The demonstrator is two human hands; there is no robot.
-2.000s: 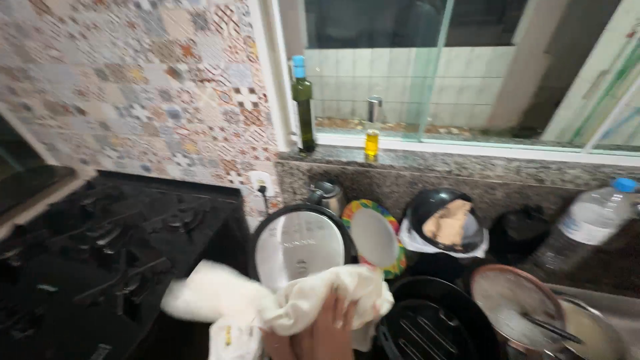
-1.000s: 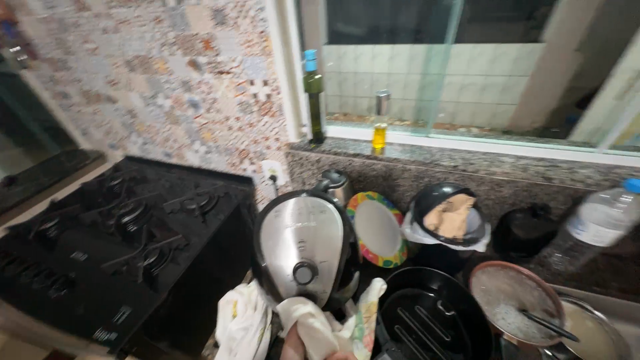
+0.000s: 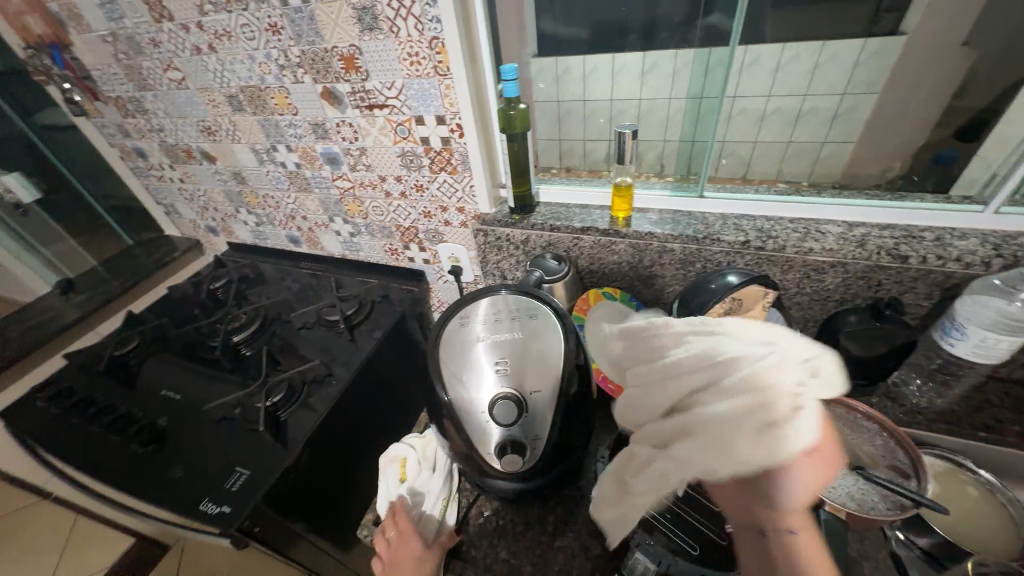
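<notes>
Bunched in my raised right hand (image 3: 788,472) is a cream cloth (image 3: 704,392), which hangs over the black ridged pan (image 3: 680,528) and hides part of it. My left hand (image 3: 410,538) rests against a white cloth (image 3: 420,480) at the counter's left edge; whether its fingers grip the cloth is unclear. Between the two hands stands an air fryer (image 3: 500,344) with a silver top and two knobs. A colourful-rimmed plate (image 3: 606,300) shows partly behind the raised cloth, beside a metal kettle (image 3: 554,272).
To the left is a black gas stove (image 3: 240,360). On the granite sill stand a green glass bottle (image 3: 517,152) and a small oil bottle (image 3: 623,176). Along the right are a dark bowl (image 3: 724,292), a pan with a utensil (image 3: 876,456), a pot (image 3: 972,504) and a plastic bottle (image 3: 980,324).
The cream cloth, low in front of the air fryer one second ago, is now raised to the right in my right hand. My left hand now shows at the white cloth.
</notes>
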